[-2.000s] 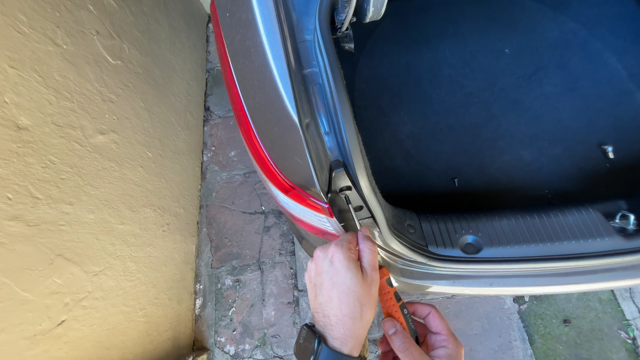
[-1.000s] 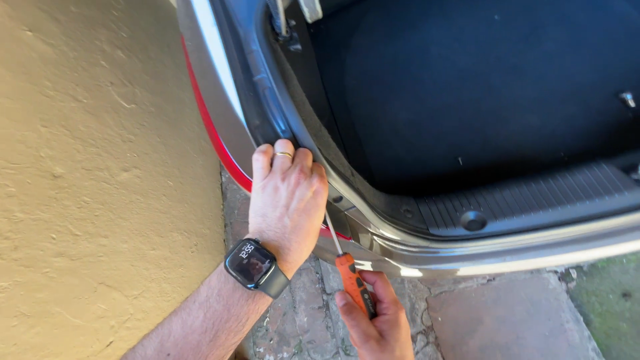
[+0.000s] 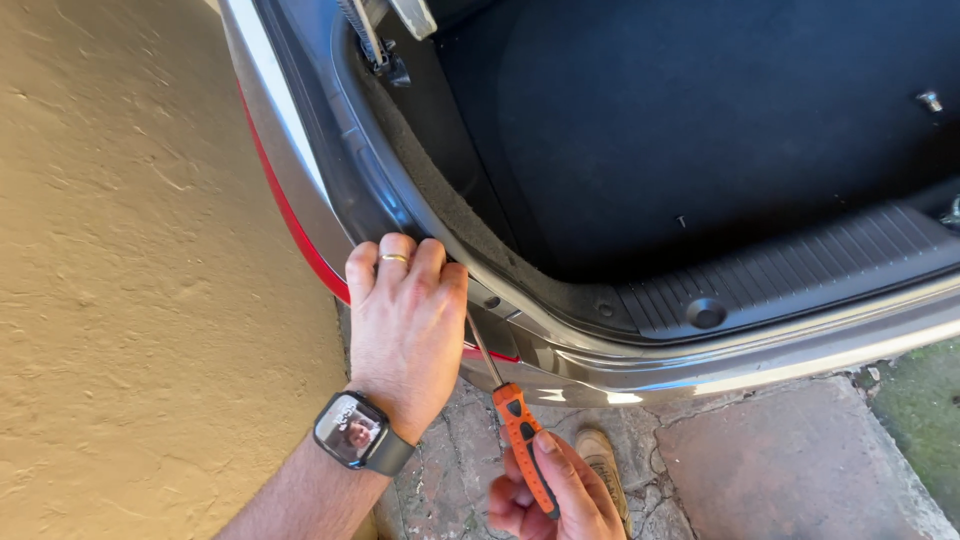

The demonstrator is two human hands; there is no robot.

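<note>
My left hand [image 3: 409, 319], with a ring and a smartwatch, lies over the top of the car's tail light [image 3: 289, 206], at the corner of the boot opening. Its fingertips curl down out of sight, so what they touch is hidden. In my right hand [image 3: 559, 487] is the orange and black handle of a screwdriver [image 3: 525, 442]. The metal shaft points up and left, and its tip disappears beside my left hand near the dark trim piece [image 3: 491, 334]. A small screw [image 3: 681, 221] and a larger metal fastener [image 3: 930, 101] lie on the boot floor.
A rough plastered wall [image 3: 150, 300] runs close along the left of the car. Ribbed sill trim [image 3: 787, 270] and the painted bumper [image 3: 675, 379] edge the boot. Below are stone paving [image 3: 795, 457] and a shoe [image 3: 600, 457]. A corrugated cable sleeve [image 3: 360, 30] hangs at the top.
My left hand was beside the screwdriver shaft two seconds ago; it has moved up onto the tail light's corner. The screwdriver stays in my right hand throughout.
</note>
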